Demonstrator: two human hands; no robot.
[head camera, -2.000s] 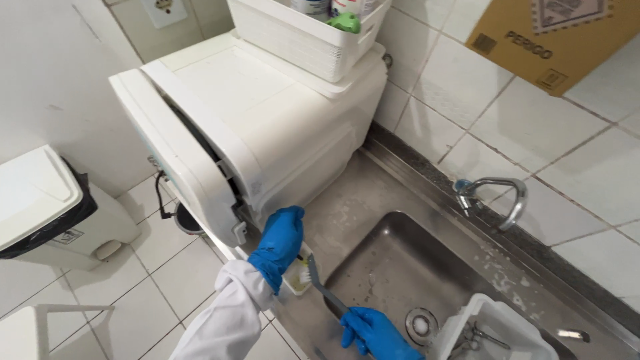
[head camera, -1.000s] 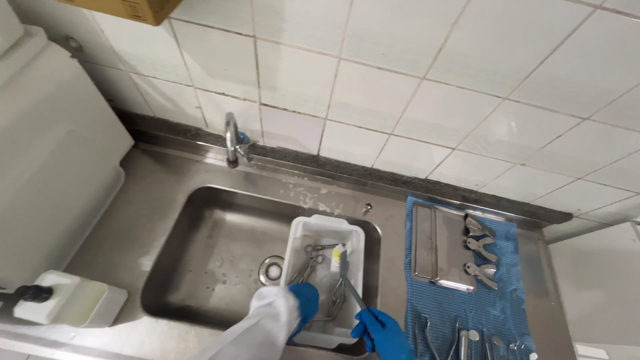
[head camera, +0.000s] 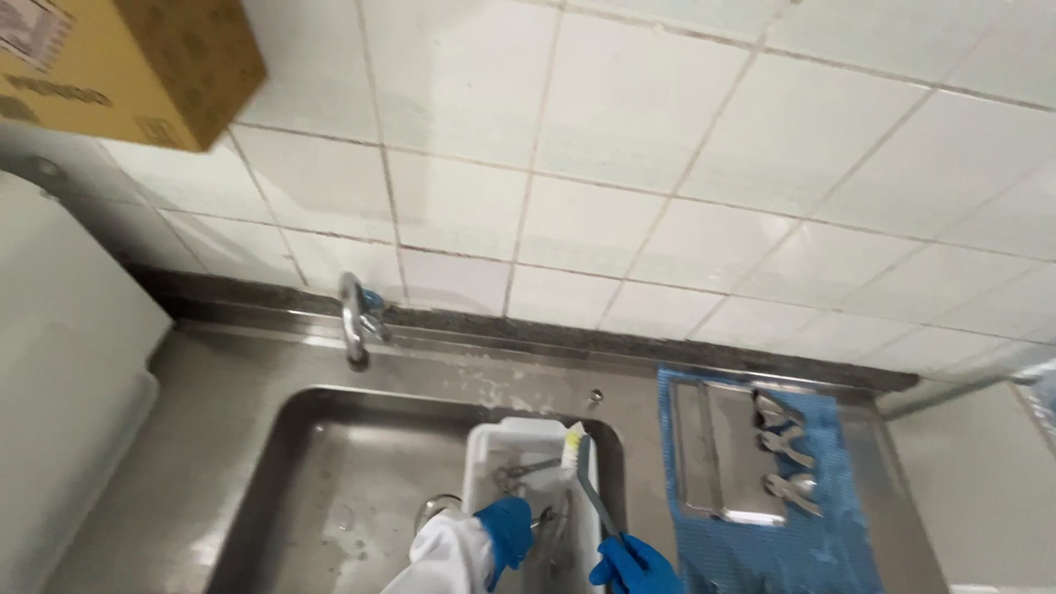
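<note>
My right hand (head camera: 635, 565), in a blue glove, grips the grey handle of a scrub brush (head camera: 587, 478) at the lower right of centre. Its white and yellow bristles are up over the rim of a white plastic tub (head camera: 536, 427). My left hand (head camera: 506, 532), gloved in blue below a white sleeve, reaches into the tub, beside metal instruments (head camera: 528, 469) with ring handles. Its fingers point down and partly hide what they touch, so I cannot tell whether they hold an instrument. The tub sits in the right part of the steel sink (head camera: 346, 487).
Behind the sink stands a chrome faucet (head camera: 355, 322). On the right, a blue cloth (head camera: 767, 553) bears a metal tray (head camera: 730, 454) and several metal pliers-like tools (head camera: 788, 445). A white appliance (head camera: 66, 371) stands at left. A cardboard box (head camera: 132, 74) is at upper left.
The view has swung right from the white appliance to the sink. My left hand has gone from the container beside the appliance into the tub; the brush has stayed in my right hand.
</note>
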